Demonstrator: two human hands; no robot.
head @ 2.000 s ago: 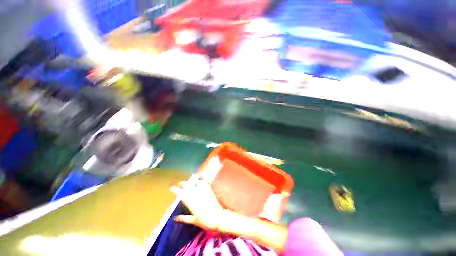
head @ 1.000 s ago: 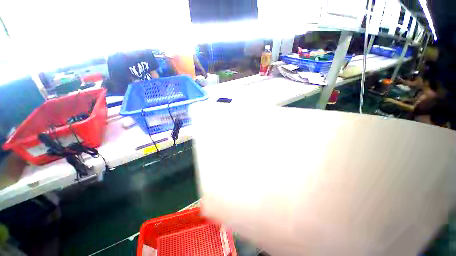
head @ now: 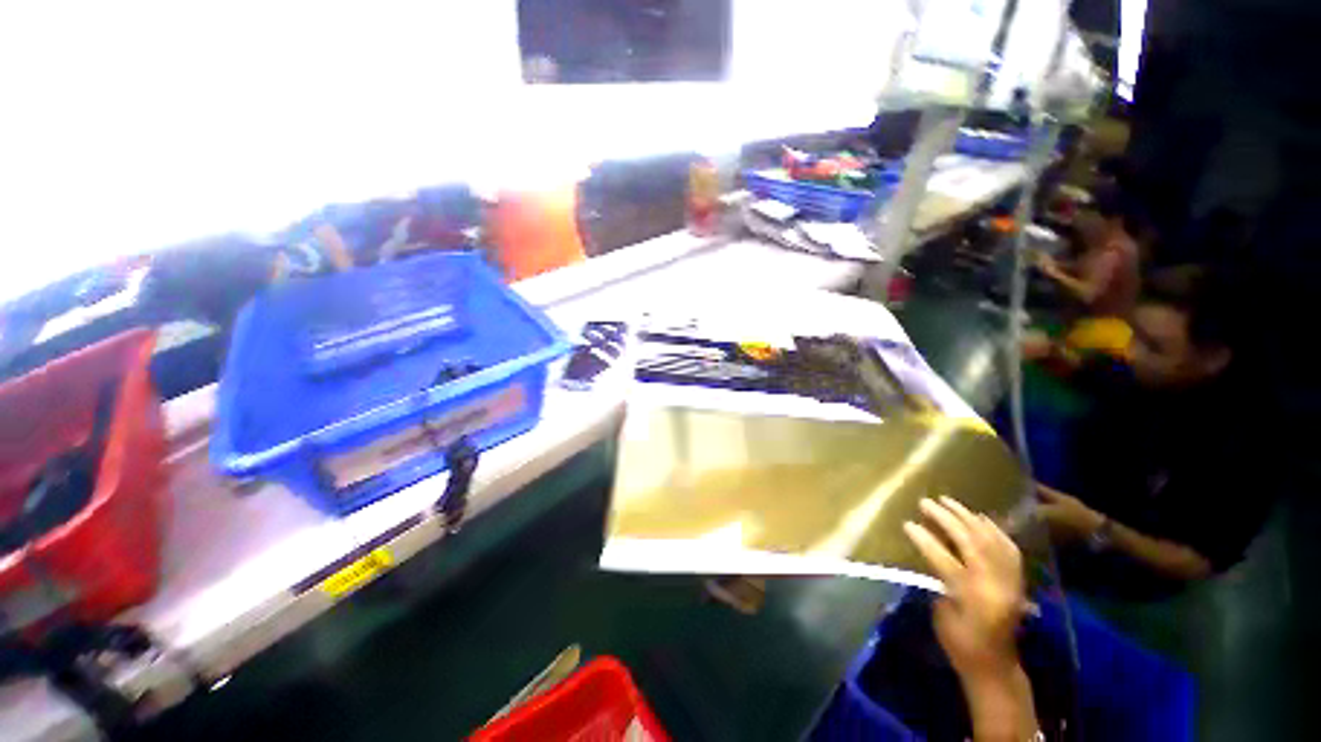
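A large sheet (head: 811, 493), with a dark printed picture on its far part and a shiny gold-brown near part, is raised over the right side of the bench's front edge. My right hand (head: 978, 580) is at its lower right corner, fingers over the surface; the thumb is hidden. The sheet's far end overlaps the white shelf in view. My left hand is not in view. An orange-red basket (head: 580, 710) is cut off by the bottom edge.
A blue basket (head: 391, 377) with a dark cord and a red basket (head: 87, 507) stand on the white shelf (head: 275, 558). A person in dark clothes (head: 1159, 464) sits at right, a hand near the sheet. Blue surfaces (head: 1130, 681) lie at lower right.
The sheet, a pale blur close to the camera a second ago, now appears smaller and shows its print. My right hand has come into view on it. The shelf's baskets have shifted left in view.
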